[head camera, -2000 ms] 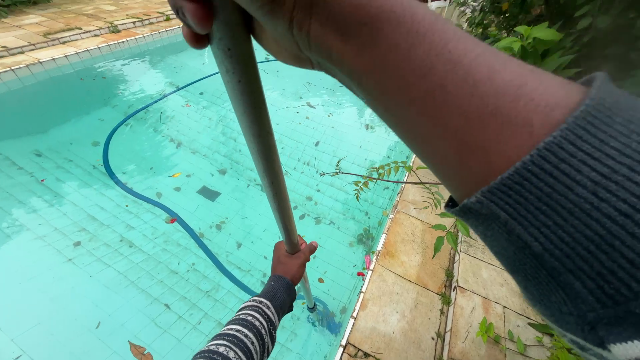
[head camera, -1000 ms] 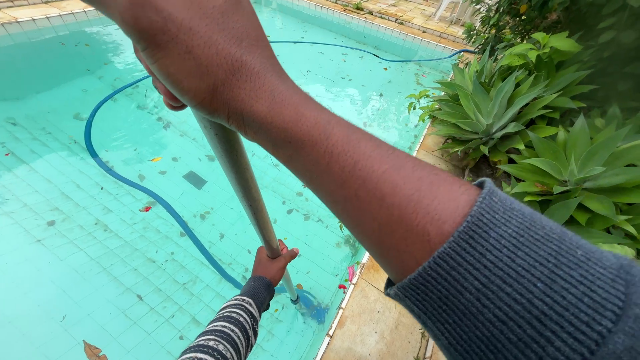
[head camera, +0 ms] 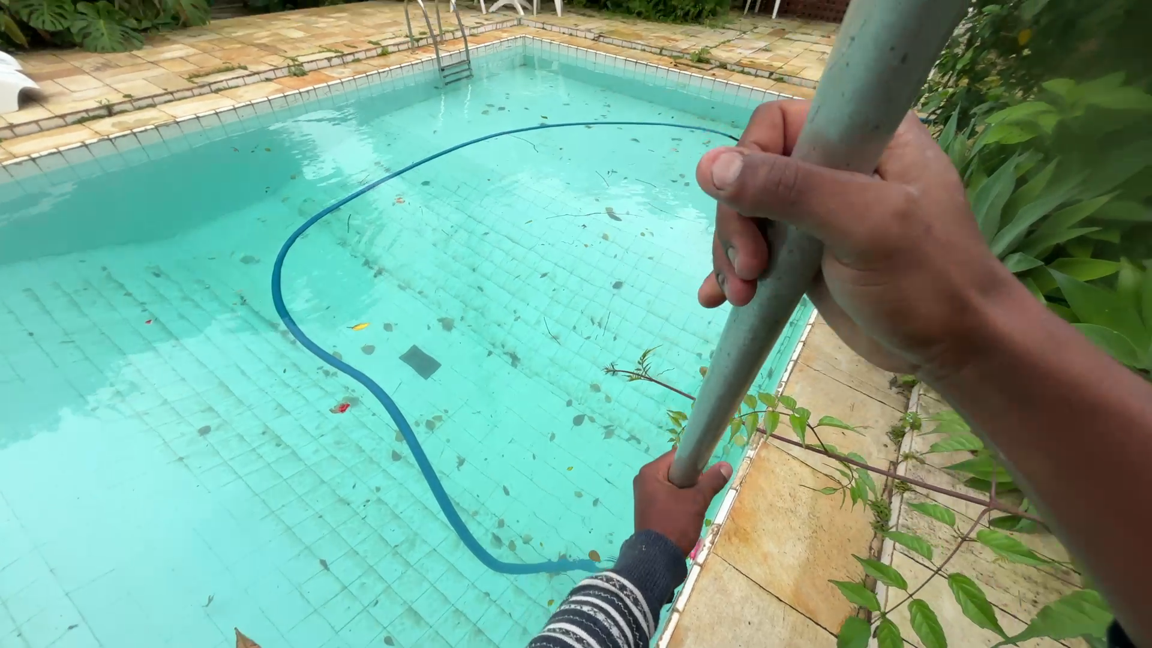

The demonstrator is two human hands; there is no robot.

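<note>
A long metal pole (head camera: 756, 333) slants from the upper right down toward the pool's near right edge. My right hand (head camera: 837, 216) is wrapped around its upper part. Lower down, my left hand (head camera: 677, 504), in a striped knitted sleeve, grips the same pole beside the coping. The pole's lower end is hidden behind my left hand and sleeve. A blue hose (head camera: 396, 409) curves across the pool water (head camera: 504, 297) and ends from view near my left sleeve. Leaves and a dark square (head camera: 419, 362) show on the tiled pool floor.
Stone coping (head camera: 774, 531) runs along the right side, with a leafy branch (head camera: 900, 477) reaching across it over the water. Broad-leaved plants (head camera: 1071, 216) crowd the right. A metal ladder (head camera: 453, 67) stands at the far edge; part of a white object (head camera: 13, 83) is at far left.
The view has shifted to take in more of the pool's far side. My right hand, earlier at the upper left, is now at the upper right on the pole. The left hand keeps its grip.
</note>
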